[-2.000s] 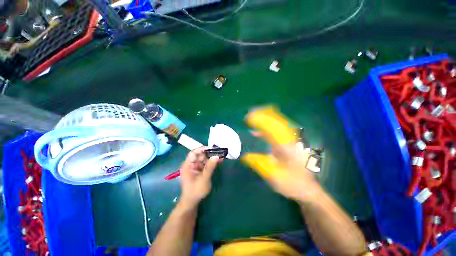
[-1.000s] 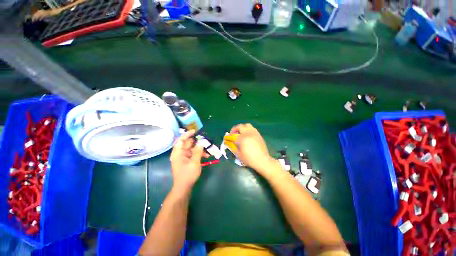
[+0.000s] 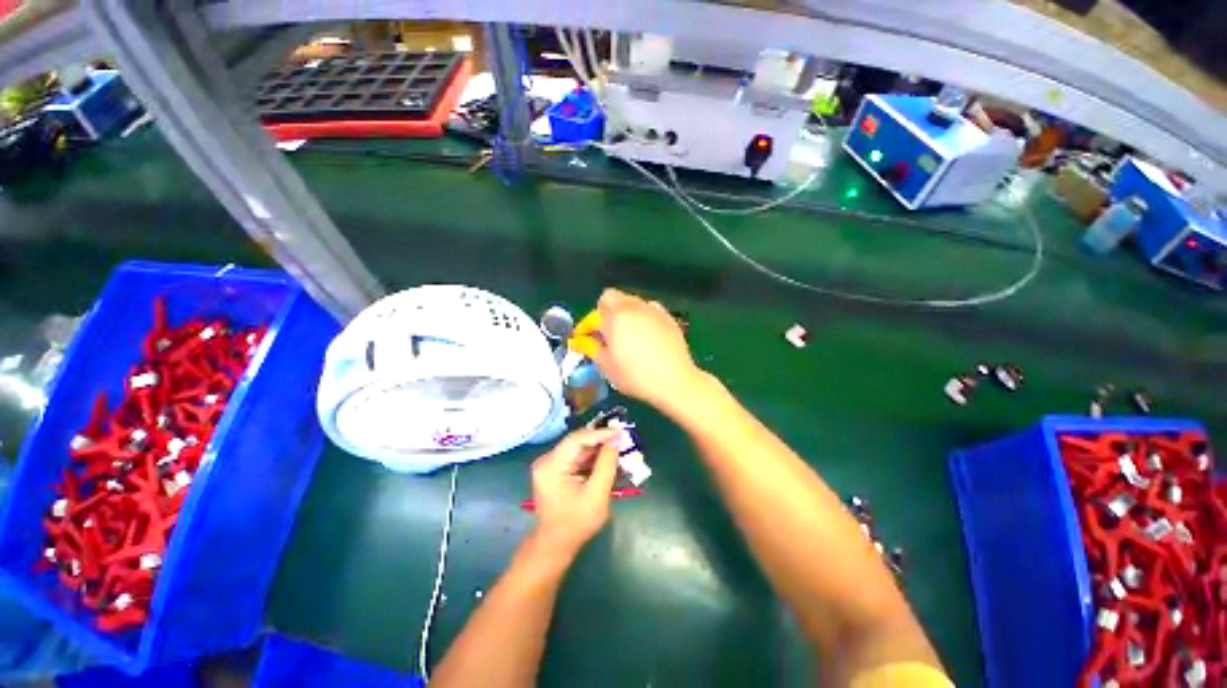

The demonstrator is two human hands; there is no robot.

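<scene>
My left hand [image 3: 575,487] holds a small black-and-white module [image 3: 628,449] by its edge, just right of the fan. My right hand [image 3: 642,346] is raised behind it, at the small bottles [image 3: 557,323] beside the fan. It is closed on a yellow thing [image 3: 587,333], of which only a part shows; something whitish shows below it. A thin red stick [image 3: 623,493] lies on the green bench mat [image 3: 646,591] under my left hand.
A light-blue and white fan [image 3: 451,383] stands at left. Blue bins of red clamps stand left [image 3: 249,497] and right [image 3: 1016,538]. Small modules [image 3: 797,335] lie at back right; others are partly behind my right forearm. A cable [image 3: 861,290] crosses the back. A metal post [image 3: 242,155] slants at left.
The view has tilted up. My right hand has moved from beside the module to the bottles with the yellow thing. My left hand still holds the module. The white cloth no longer shows on the mat.
</scene>
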